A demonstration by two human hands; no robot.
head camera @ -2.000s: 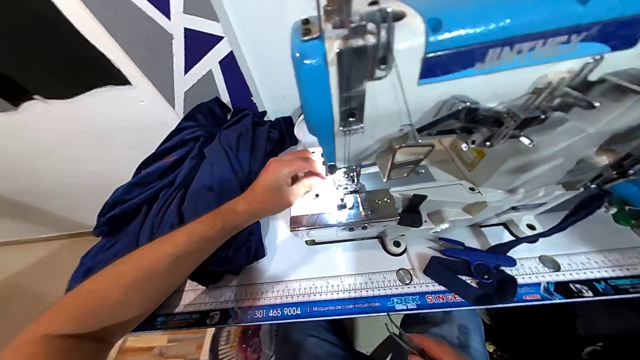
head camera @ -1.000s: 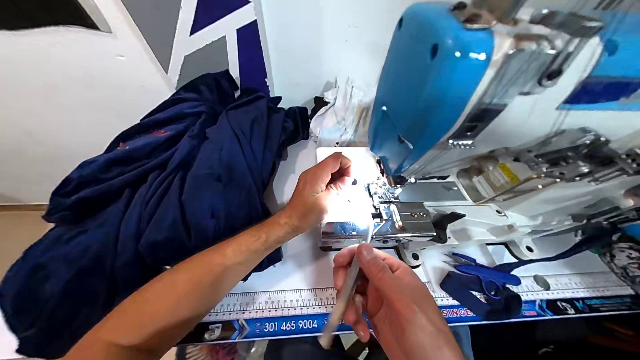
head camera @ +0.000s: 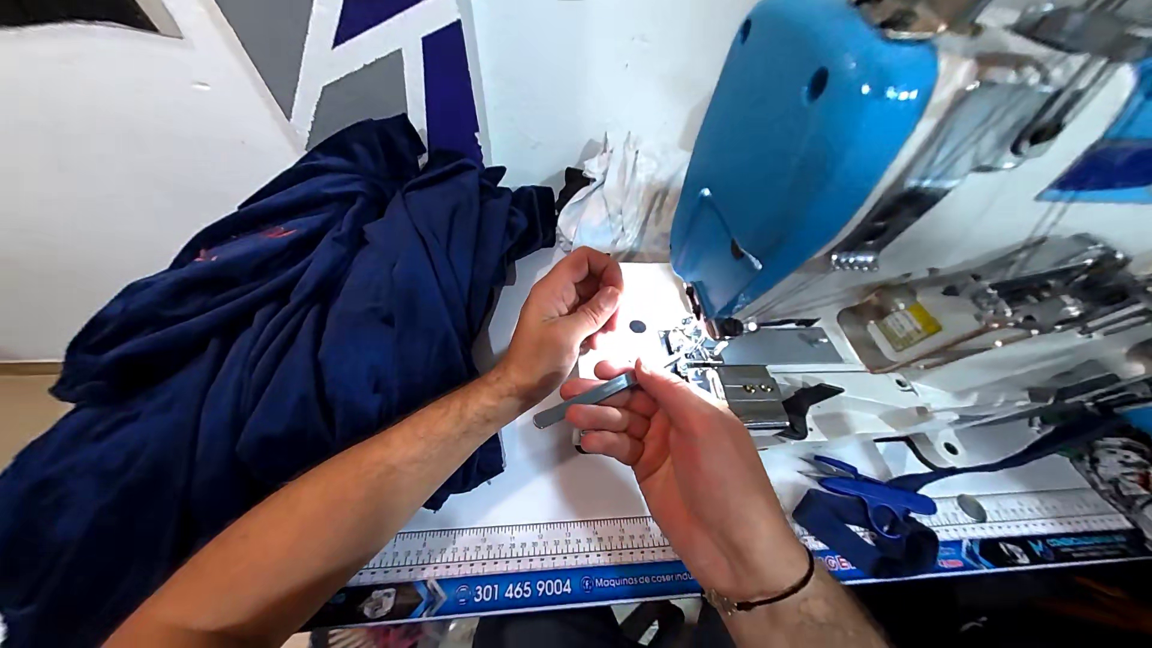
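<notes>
My right hand [head camera: 666,432] holds metal tweezers [head camera: 589,399] between thumb and fingers, their far end near the lit needle area [head camera: 693,346] of the blue and white sewing machine [head camera: 801,162]. To its upper left, my left hand [head camera: 571,315] is raised over the machine's white bed, thumb against curled fingers; whether a thread lies between them I cannot tell. A heap of dark blue fabric [head camera: 360,297] lies left of both hands.
Blue-handled thread snips [head camera: 868,495] lie on a dark blue fabric strip [head camera: 828,531] at the right. A ruler strip [head camera: 531,540] runs along the table's front edge. White scraps [head camera: 621,198] sit behind the bed.
Two seconds ago my right hand was low by the front edge with the tweezers; it has come up beside the needle area. The view has shifted, showing more of the fabric heap.
</notes>
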